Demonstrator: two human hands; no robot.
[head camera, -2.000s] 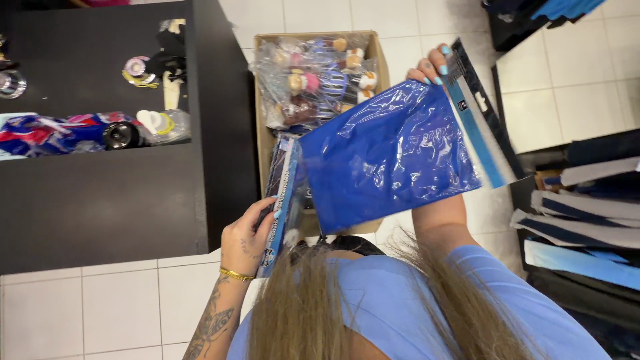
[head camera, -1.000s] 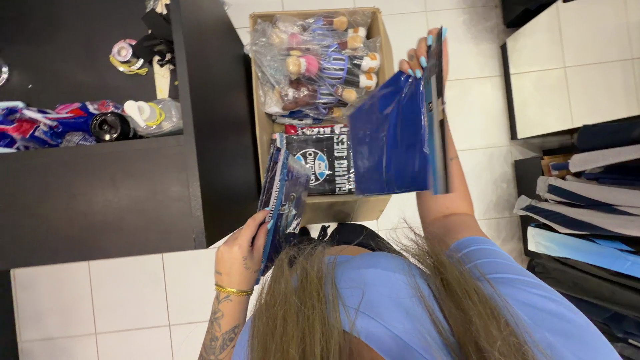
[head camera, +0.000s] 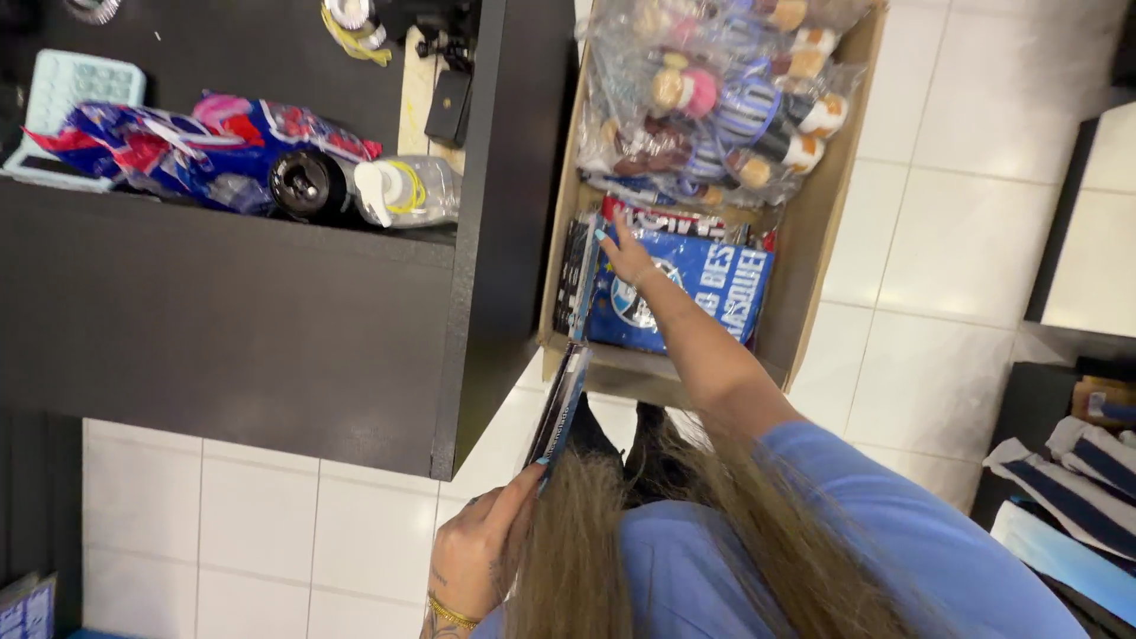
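My left hand (head camera: 484, 541), with a gold bracelet at the wrist, grips thin plastic-wrapped packages (head camera: 561, 413) held edge-up outside the cardboard box (head camera: 803, 328). Inside the box, my right hand (head camera: 626, 248) reaches over a blue plastic-wrapped package (head camera: 683, 293) bearing a round crest and white lettering. Its fingers are apart, near a row of upright packages (head camera: 577, 275) along the left wall; whether they touch anything is unclear. Red and black packages (head camera: 679, 222) lie behind the blue one. Bagged dolls (head camera: 745, 106) in striped shirts fill the far part of the box.
A black counter (head camera: 355, 346) stands at the left, holding a dark can (head camera: 306, 185), a clear pump bottle (head camera: 413, 191), a light blue calculator (head camera: 89, 84) and a crumpled colourful wrapper (head camera: 177, 146). Folded striped garments (head camera: 1065, 488) lie at the right. White floor tiles surround the box.
The blue package that my right hand held up is out of that hand, and a blue package lies in the box, over where a dark one showed. My left hand still holds its packages.
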